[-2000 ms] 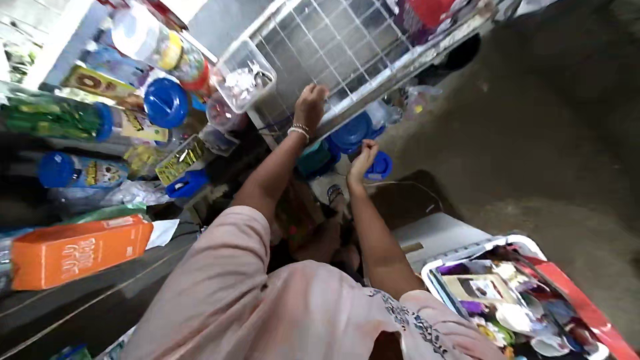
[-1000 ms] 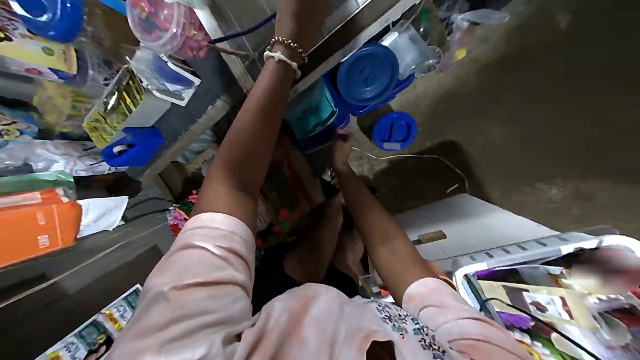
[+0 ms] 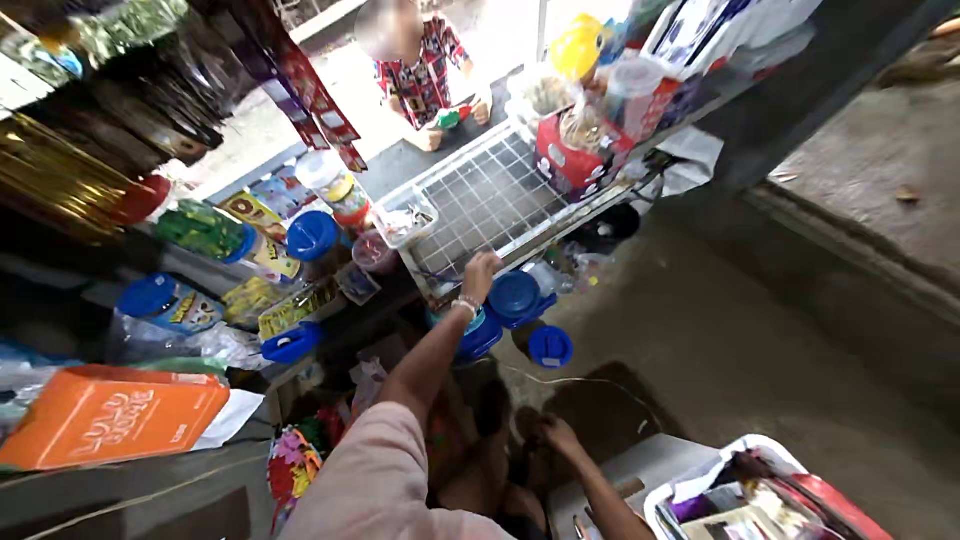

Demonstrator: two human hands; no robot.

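Note:
My left hand [image 3: 480, 274], with a beaded bracelet at the wrist, rests at the near edge of a white wire grid [image 3: 491, 199] set in a frame on the counter; its fingers are curled, and whether they hold anything is hidden. Just below it are blue-lidded containers [image 3: 514, 295]. Lower down, my right hand [image 3: 555, 435] hangs over the dark floor near my legs, too dim to show its grasp. A clear plastic tub of small items [image 3: 407, 217] sits at the grid's left corner.
Across the counter a person in a patterned shirt [image 3: 427, 71] holds a green and red item. Jars with blue lids [image 3: 311, 235] and an orange box [image 3: 112, 416] stand left. A red patterned bag [image 3: 581, 154] lies on the grid's right. A white basket of goods [image 3: 757, 495] is lower right.
The view has tilted up, bringing the person across the counter into sight. My right hand has moved down, away from the blue containers and toward my legs.

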